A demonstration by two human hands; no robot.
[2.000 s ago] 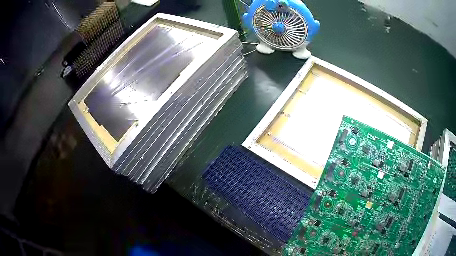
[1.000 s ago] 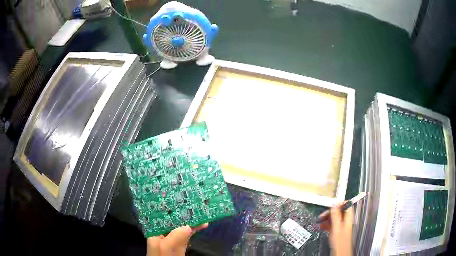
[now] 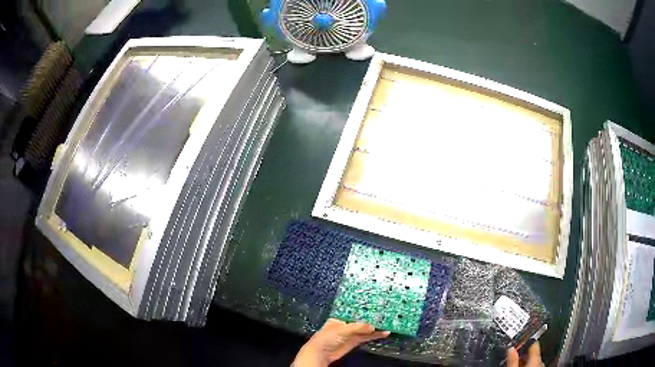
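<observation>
A green circuit board panel [image 3: 384, 287] with rows of small dark chips is over the navy textured mat [image 3: 305, 258]; whether it rests flat on it is unclear. My left hand [image 3: 336, 345] holds the panel's lower edge, fingers along its near left corner. My right hand [image 3: 526, 355] is at the bottom edge of the picture, partly cut off and blurred, with a thin dark pointed tool [image 3: 535, 334] at its fingertips. A white printed label [image 3: 511, 316] lies on crinkled clear plastic [image 3: 470, 294] just beyond the right hand.
A pale frame [image 3: 445, 246] with a bright white centre lies behind the mat. Stacked frames with a grey shiny centre [image 3: 133, 143] stand at left. More stacked frames [image 3: 596, 236] with green boards are at right. A blue-white fan [image 3: 324, 21] stands at the back.
The panel has moved down and right, from above the bench to the navy mat, with my left hand. My right hand has moved lower, to the picture's edge. The view has shifted.
</observation>
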